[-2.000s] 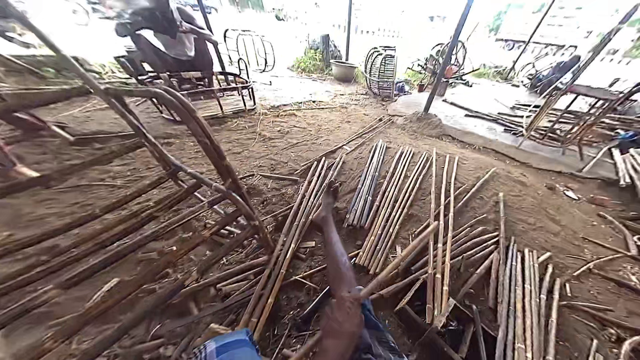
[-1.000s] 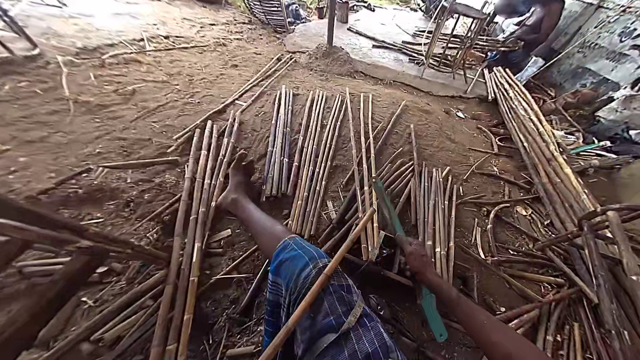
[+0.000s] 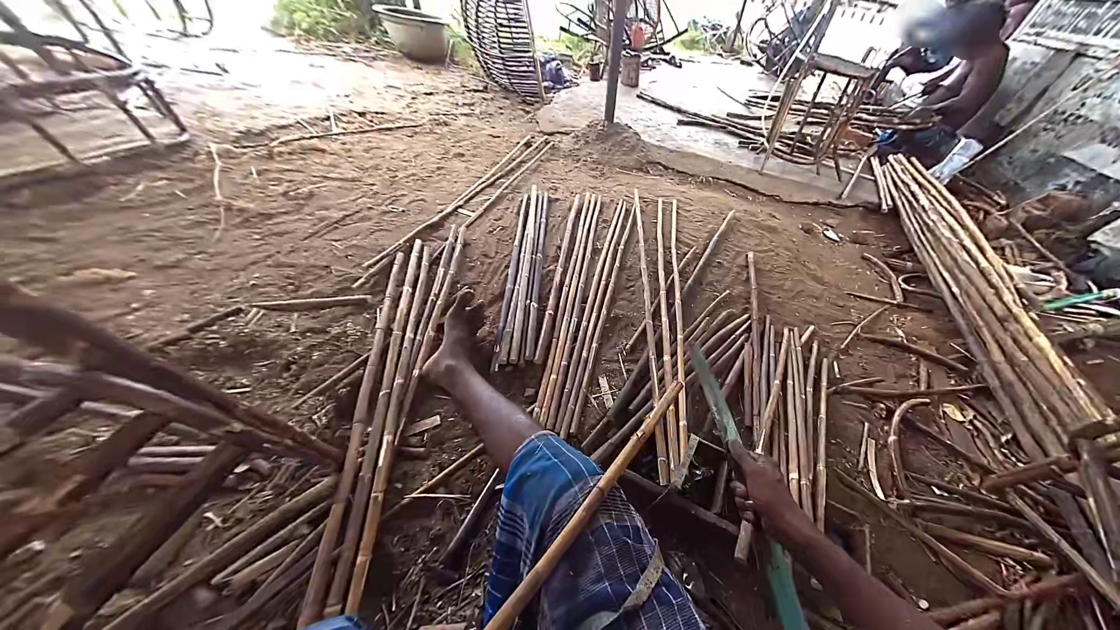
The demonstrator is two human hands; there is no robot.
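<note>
My right hand (image 3: 767,499) is closed around a long green tool (image 3: 716,398), perhaps a blade or saw; its pale green end points up and forward, the other end down behind the hand. A single cane pole (image 3: 591,503) lies slanted across my lap over blue checked cloth (image 3: 573,560). My left hand is out of view. Beside my bare foot (image 3: 455,341) lie long cane poles (image 3: 385,411), and bundles of shorter cane lengths (image 3: 577,306) rest on the soil in front of me. More cut canes (image 3: 792,411) lie just beyond my right hand.
Bent wooden frame parts (image 3: 131,411) stand at near left. A big pile of long poles (image 3: 980,289) stretches along the right, with scraps beside it. Another person (image 3: 971,79) sits at the back right near a stool frame (image 3: 840,70). A metal post (image 3: 616,61) rises ahead.
Two seconds ago a hand was on the cane over my lap and no green tool showed; one second ago my right hand held the tool. The view has swung right since the first frame.
</note>
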